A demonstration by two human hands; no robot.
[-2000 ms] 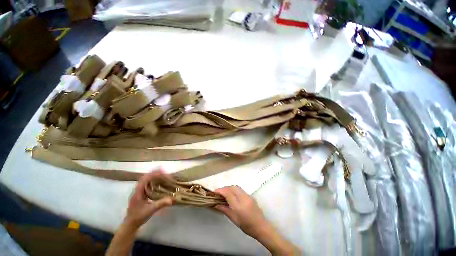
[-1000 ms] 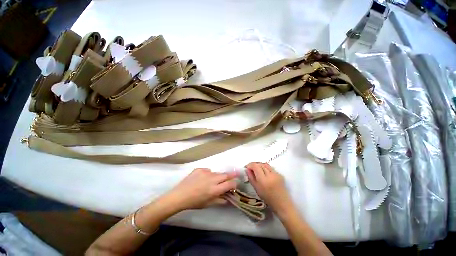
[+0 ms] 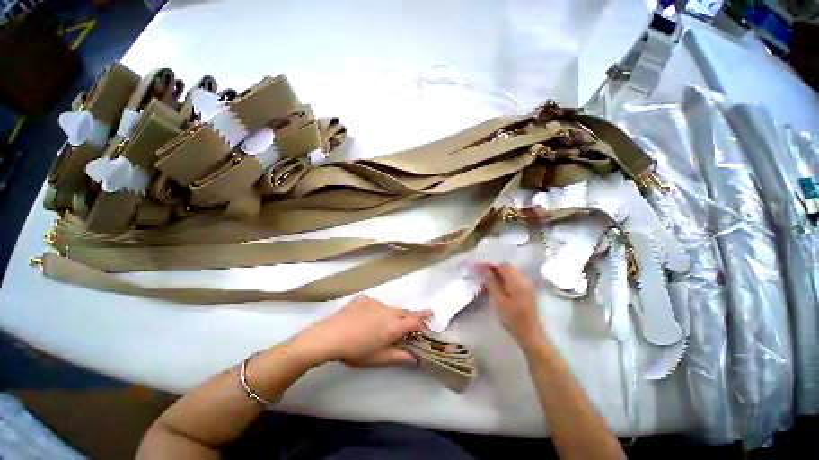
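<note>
My left hand (image 3: 373, 332) holds a folded khaki strap bundle (image 3: 444, 361) near the table's front edge. The bundle's right end sticks out past the fingers, with metal between its layers. My right hand (image 3: 510, 296) pinches the far end of a white toothed band (image 3: 454, 301). The band's near end lies against the left fingertips, beside the bundle. Long khaki webbing straps (image 3: 359, 180) run across the table behind the hands, with gold metal at both ends.
Finished bundles (image 3: 189, 157) with white bands are heaped at the left. Loose white bands (image 3: 660, 314) lie in a pile at the right. Plastic-wrapped grey lengths (image 3: 745, 269) lie beyond them. The white table's (image 3: 135, 350) front edge is near my body.
My right hand has moved up and right, drawing the white band out to its length. My left hand stays on the bundle. Earlier, both hands held the bundle without the band.
</note>
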